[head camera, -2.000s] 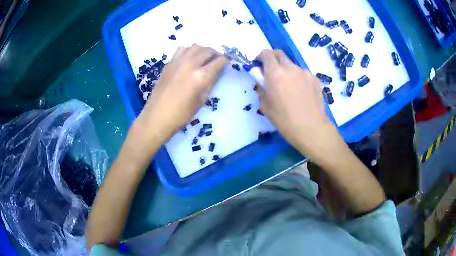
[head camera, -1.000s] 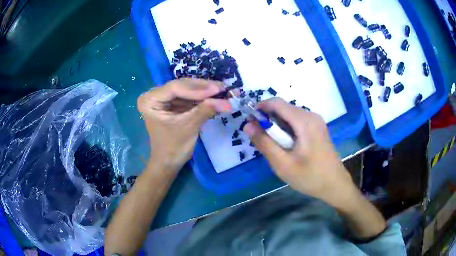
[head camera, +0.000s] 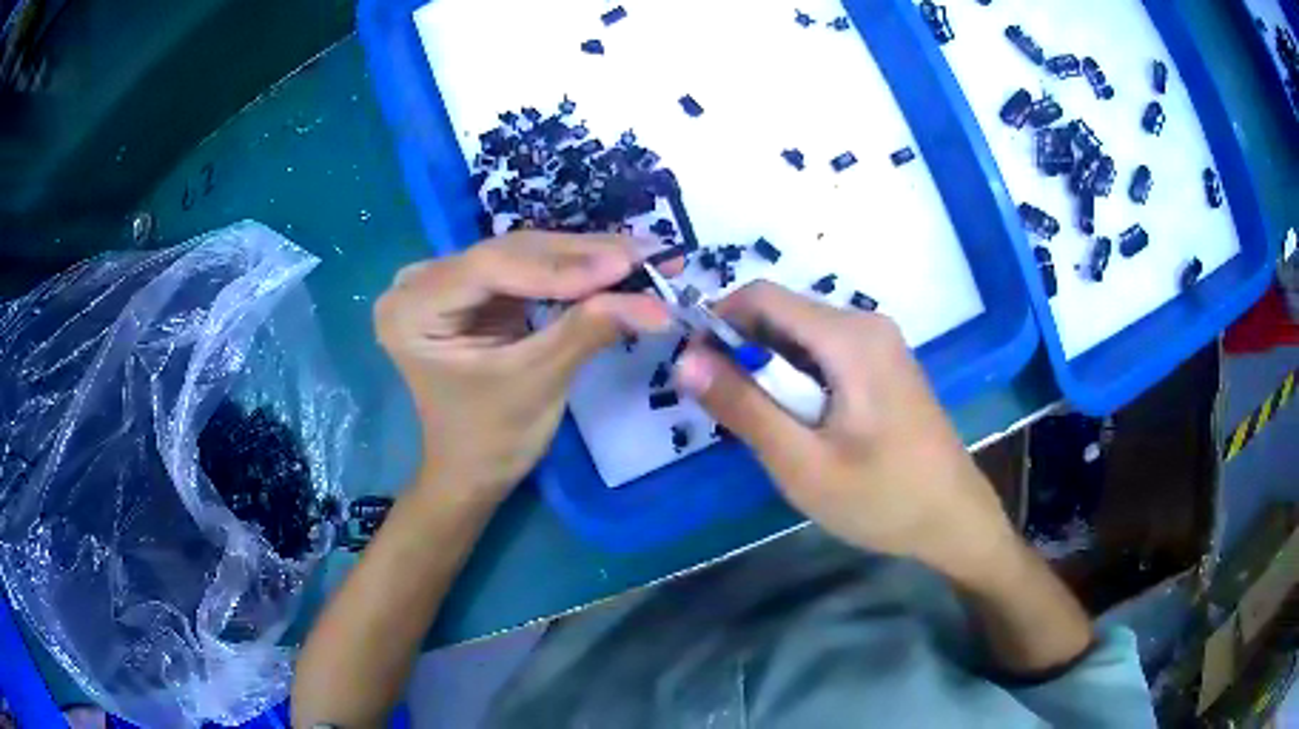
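Note:
My left hand holds a black moulded shot between thumb and fingers over the left tray. Most of the shot is hidden by my fingers and blends with the heap behind. My right hand holds the side cutters, with white handles and blue near the pivot. Their metal jaws are at the shot beside my left fingertips; whether the jaws are closed cannot be told. Small black plastic parts are heaped at the left tray's left side, with others scattered on its white bottom.
The right tray holds larger black parts. A clear plastic bag with black clusters lies on the green bench at left. A brown cardboard box with dark pieces stands below the right tray. Part of another tray shows at upper right.
Two seconds ago my hands were farther up over the left tray; my left hand is now in front of the heap with a shot. Since one second ago, both hands have barely moved.

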